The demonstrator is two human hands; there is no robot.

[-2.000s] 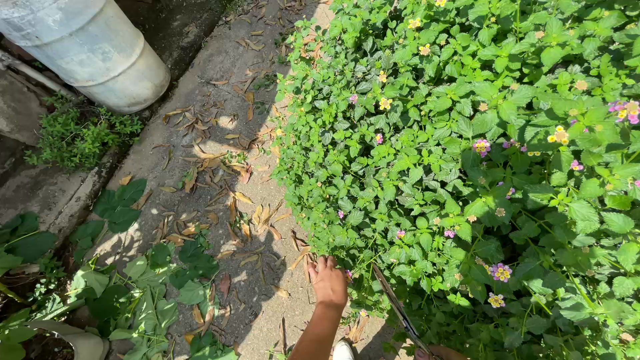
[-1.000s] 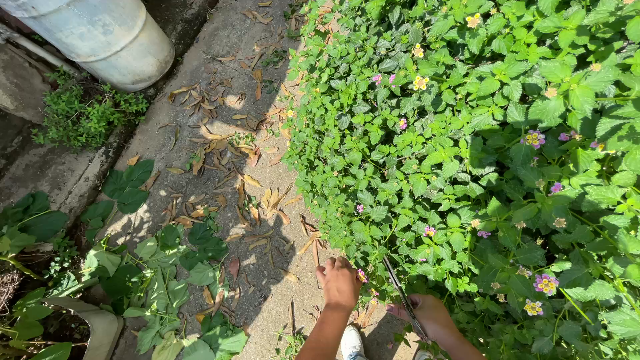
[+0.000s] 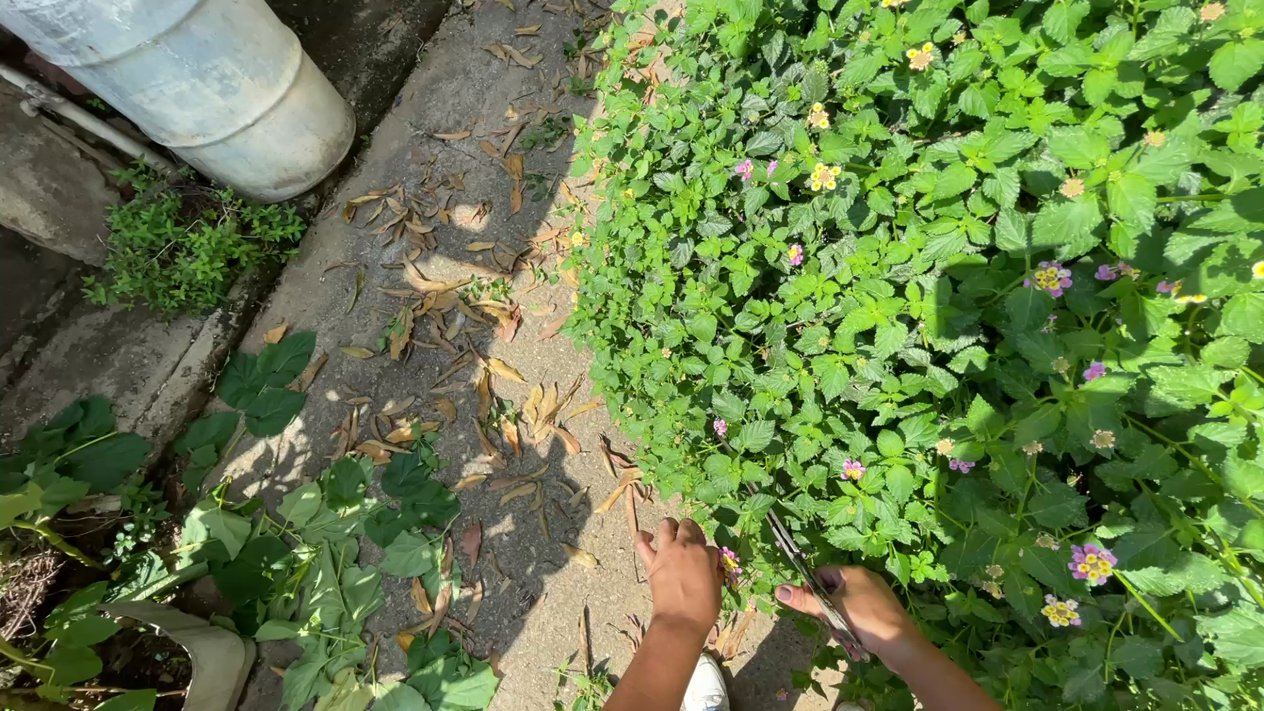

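Observation:
A lantana bush point(image 3: 829, 326) with small pink and yellow flowers spreads over the right side. At its lower left edge is my left hand point(image 3: 681, 578), its fingers curled by the leaves; whether they pinch a stem cannot be told. My right hand point(image 3: 854, 612) holds long-bladed metal shears point(image 3: 795, 558), pointing up and left into the foliage. Leaves partly cover the blade tips. A pink flower cluster point(image 3: 730, 563) shows between the two hands.
Dry leaves point(image 3: 538, 415) litter the concrete path point(image 3: 563, 513). A pale metal drum point(image 3: 227, 109) stands at upper left, with a small green plant point(image 3: 193, 242) below it. Broad-leaved cuttings point(image 3: 326, 583) lie at lower left beside a curved pale object point(image 3: 202, 642). A white shoe point(image 3: 705, 681) shows at the bottom.
The right hand and the shears' handles have come further into view since the earliest frame. My left hand stays at the bush's edge.

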